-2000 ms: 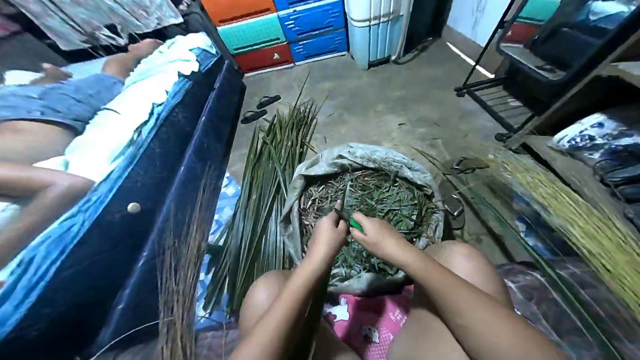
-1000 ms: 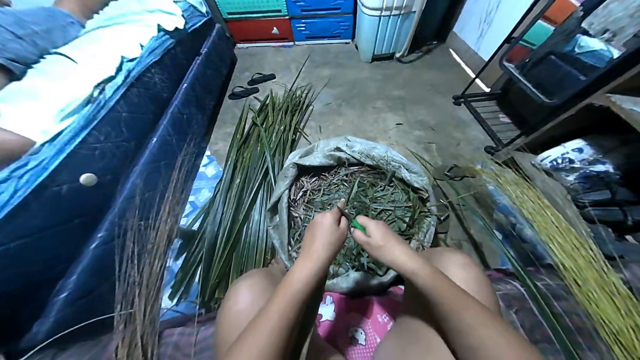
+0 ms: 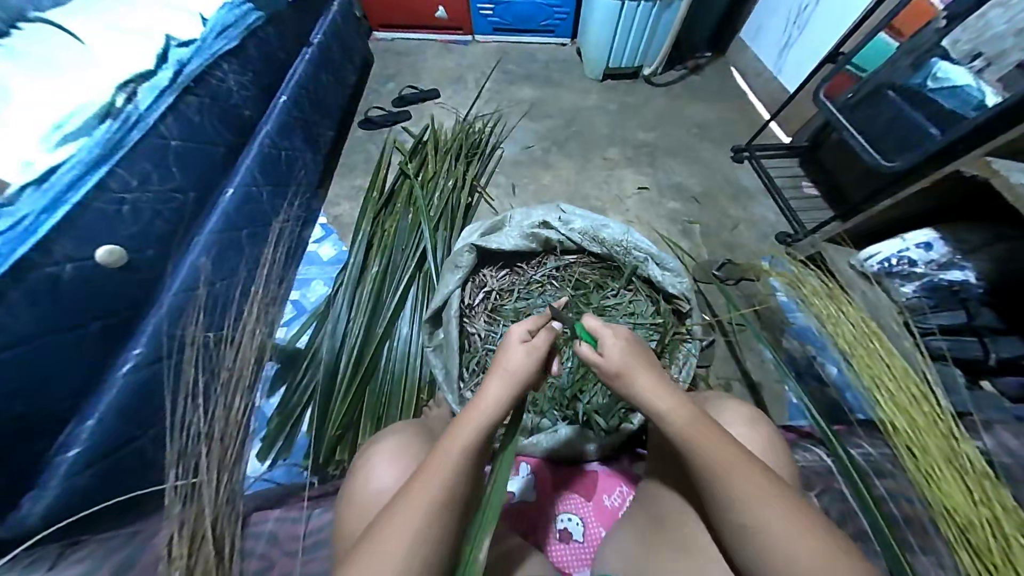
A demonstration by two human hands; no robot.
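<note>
My right hand [image 3: 620, 352] is closed on the green handle of a small knife [image 3: 585, 334]. Its dark blade reaches the fingertips of my left hand [image 3: 528, 348], which grips a long green palm leaflet [image 3: 498, 488] that trails down along my left forearm. Both hands are over an open woven sack [image 3: 450, 320] with a rolled rim, filled with green and brown leaf scraps [image 3: 588, 392]. A pile of long green palm leaflets [image 3: 392, 272] lies left of the sack. To the right rests a bundle of yellow-green leaf ribs [image 3: 888, 376].
Brown dry ribs [image 3: 220, 400] stand at the left, beside a dark blue mattress [image 3: 160, 264]. Black flip-flops [image 3: 386, 118] lie on the concrete floor [image 3: 592, 136]. A black metal rack [image 3: 788, 188] stands at the right; a light blue plastic bin [image 3: 628, 36] is at the back.
The view has shifted, and the person on the mattress seen earlier is largely out of frame. Both hands remain over the sack with the knife and leaflet.
</note>
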